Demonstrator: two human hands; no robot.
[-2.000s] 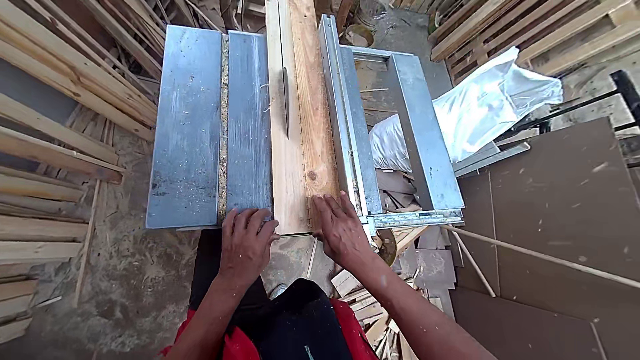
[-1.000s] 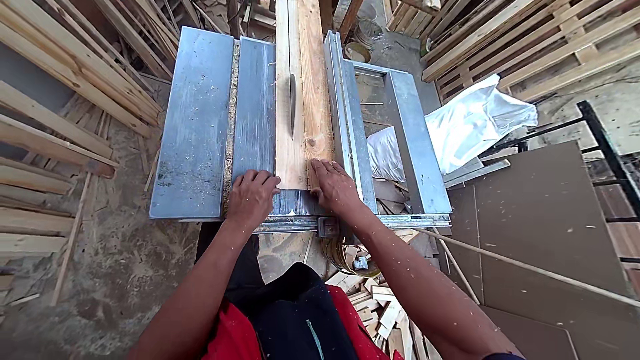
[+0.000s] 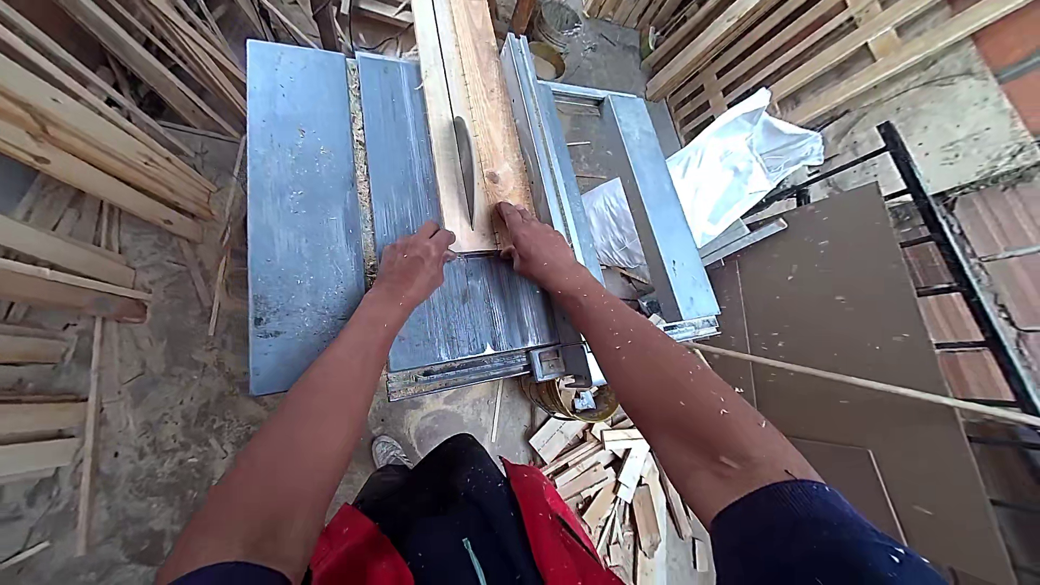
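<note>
A long pine board [image 3: 497, 130] lies on the grey metal top of a table saw [image 3: 305, 203], along the saw's rip fence [image 3: 536, 138]. The circular saw blade [image 3: 466, 171] stands up through the board, and a kerf runs away from it toward the far end. My left hand [image 3: 414, 264] is at the near left corner of the board, its fingertips and thumb holding the edge. My right hand [image 3: 532, 244] grips the near right corner, between the blade and the fence, thumb and fingers around the end. The blade is close to the fingers of both hands.
Stacked wood strips [image 3: 97, 154] stand at the left. Offcuts [image 3: 609, 487] lie on the floor below the saw, near a bucket [image 3: 569, 398]. At the right are a white sack [image 3: 731, 162], brown panels [image 3: 837, 325] and a black metal frame [image 3: 934, 236]. Sawdust drifts about.
Both hands have moved away from me across the saw top, and the board has slid forward with them past the blade. More of the near saw top shows.
</note>
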